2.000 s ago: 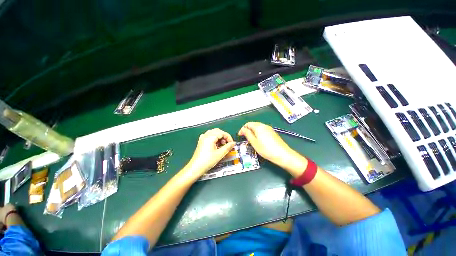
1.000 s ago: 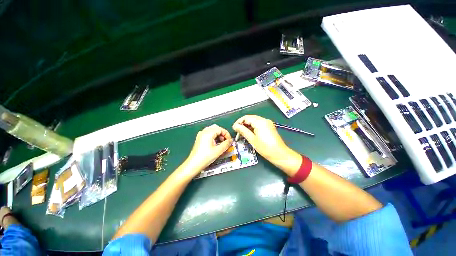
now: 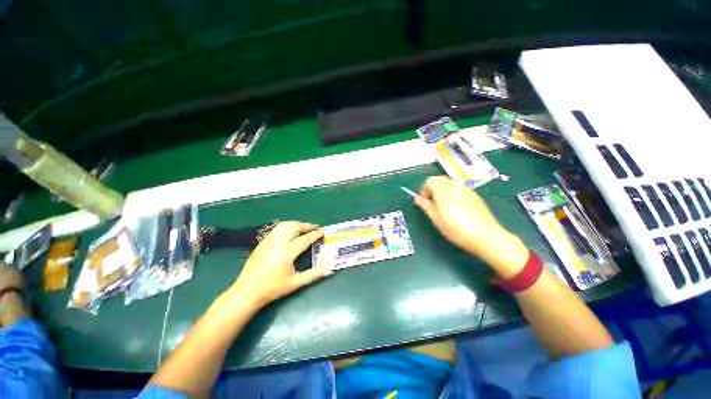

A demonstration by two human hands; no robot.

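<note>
An open phone mid-frame (image 3: 365, 243) lies flat on the green bench, with an orange-yellow strip and a black area inside. My left hand (image 3: 274, 261) grips its left end between thumb and fingers and hides that edge. My right hand (image 3: 461, 218), with a red wrist strap (image 3: 521, 273), is right of the frame and off it. It holds slim tweezers (image 3: 408, 192); only their pale tip shows beyond the fingertips. A dark bundle of thin cables (image 3: 230, 238) lies partly behind my left hand.
Clear bags (image 3: 168, 253) lie left, near orange pieces (image 3: 59, 263). Other phone frames (image 3: 569, 234) lie right, beside a white slotted tray (image 3: 612, 101). A white strip (image 3: 296, 178) borders the belt, which carries phone units (image 3: 243, 139). Another person's sleeve (image 3: 30, 354) is at far left.
My hands have moved apart, uncovering the phone frame. My left hand has shifted left to its end. My right hand has moved right and taken up the tweezers from the bench.
</note>
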